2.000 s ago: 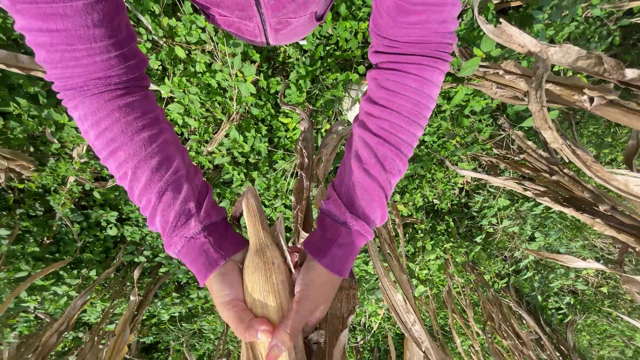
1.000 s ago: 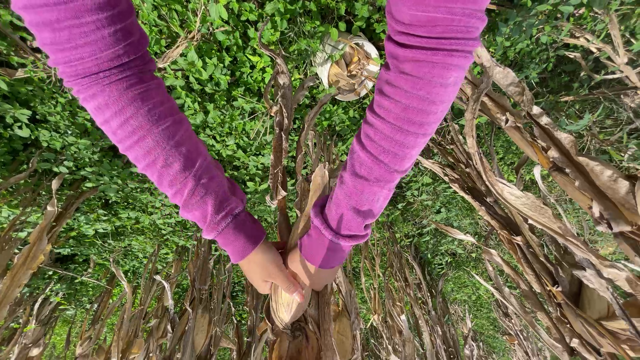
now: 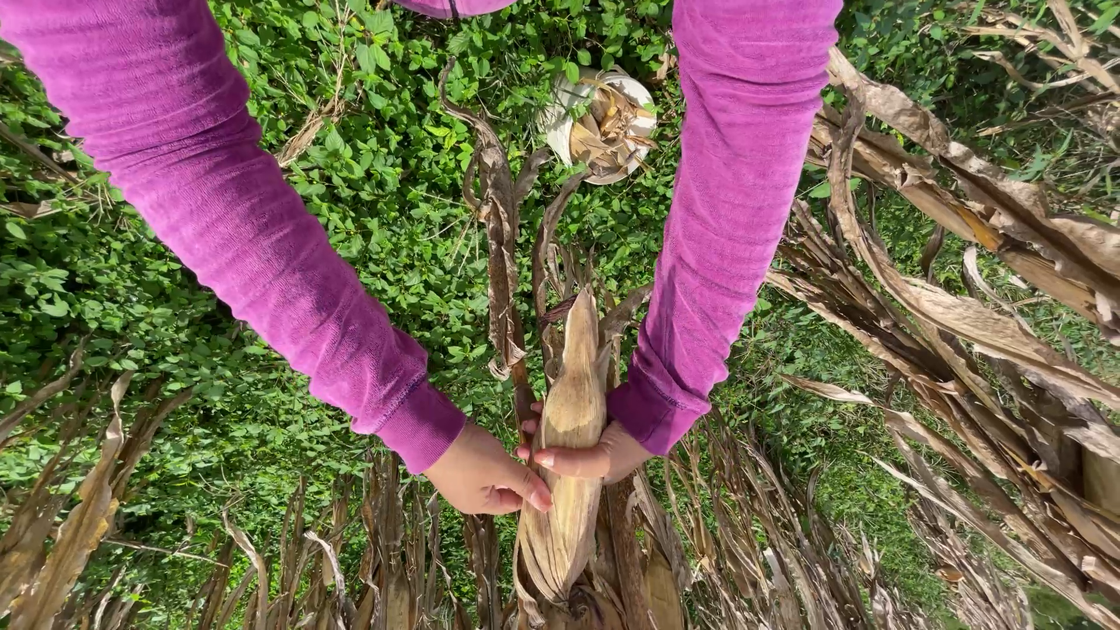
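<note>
A dry ear of corn in its pale husk point(image 3: 573, 411) stands in the lower middle, its pointed tip toward my body and its base against a dry corn stalk point(image 3: 626, 534). My right hand point(image 3: 604, 457) is wrapped around the middle of the ear, thumb across the front. My left hand point(image 3: 486, 472) is at the ear's left side, its thumb pressed on the husk and its other fingers partly hidden behind it. Both arms wear purple sleeves. The kernels are hidden under the husk.
A white sack point(image 3: 560, 122) holding dry husks or ears lies open on the green ground plants point(image 3: 376, 201). Dry corn stalks and leaves point(image 3: 945, 376) lean in from the right, and more stand along the bottom. Curled dry leaves point(image 3: 499, 236) hang near the ear.
The hands, close together over the ear a second ago, are a little apart, and more of the husk shows. The sack has come further into view as the view shifted.
</note>
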